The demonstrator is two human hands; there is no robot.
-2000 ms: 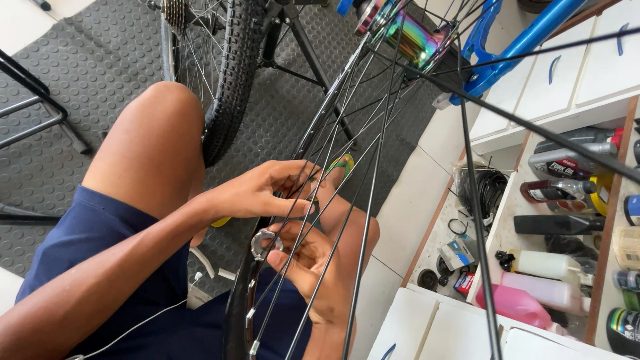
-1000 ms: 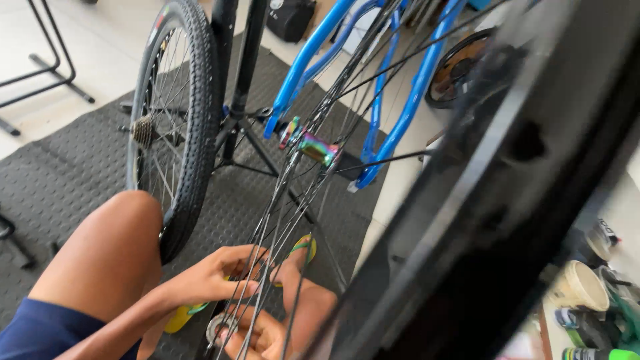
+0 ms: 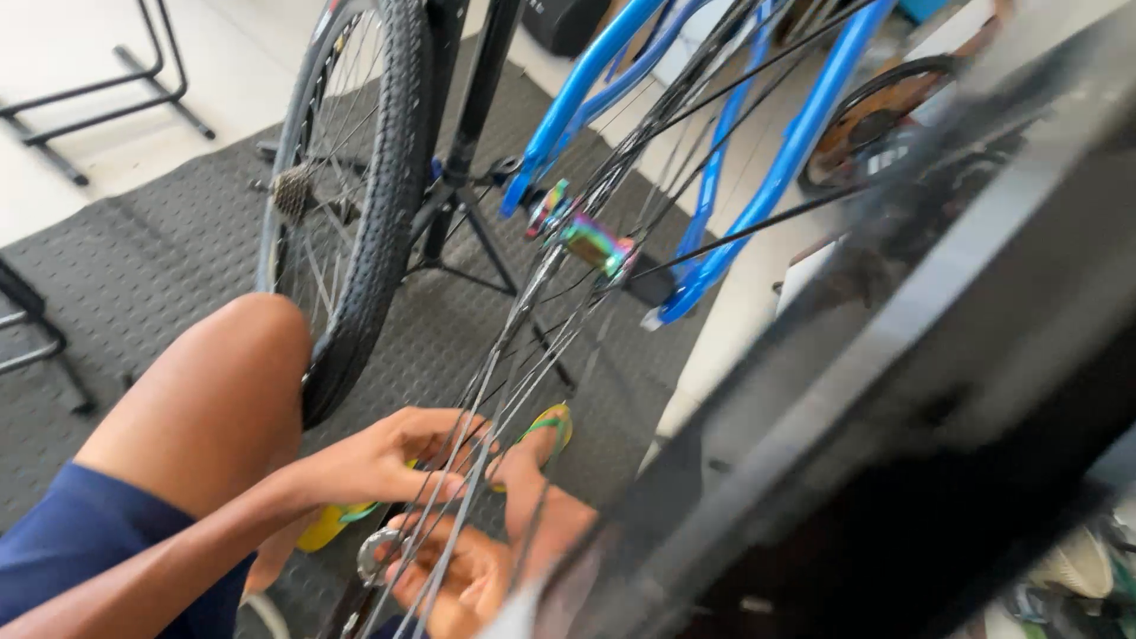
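Observation:
A spoked bicycle wheel stands close in front of me, its dark, blurred rim (image 3: 825, 382) crossing the right side and its iridescent hub (image 3: 599, 246) beside the blue frame (image 3: 772, 186). My left hand (image 3: 399, 457) reaches among the spokes (image 3: 524, 355) above the near rim, fingers and thumb curved around them; whether it pinches one is hidden. Below it, my right hand (image 3: 461, 568) holds a round metal spoke wrench (image 3: 382, 556) between its fingers at the near part of the rim.
Another wheel with a knobbly tire (image 3: 382, 195) and a cassette (image 3: 293, 193) stands at the left, beside a black repair stand (image 3: 470, 133). A black tubular stand (image 3: 106, 115) is at upper left. Dark textured matting (image 3: 160, 248) covers the floor. My knee and sandalled foot are close by.
The view has swung a lot since the first frame. The wheel's rim now crosses the right side, where drawers and bottles showed before. Both hands remain by the near rim with the metal tool.

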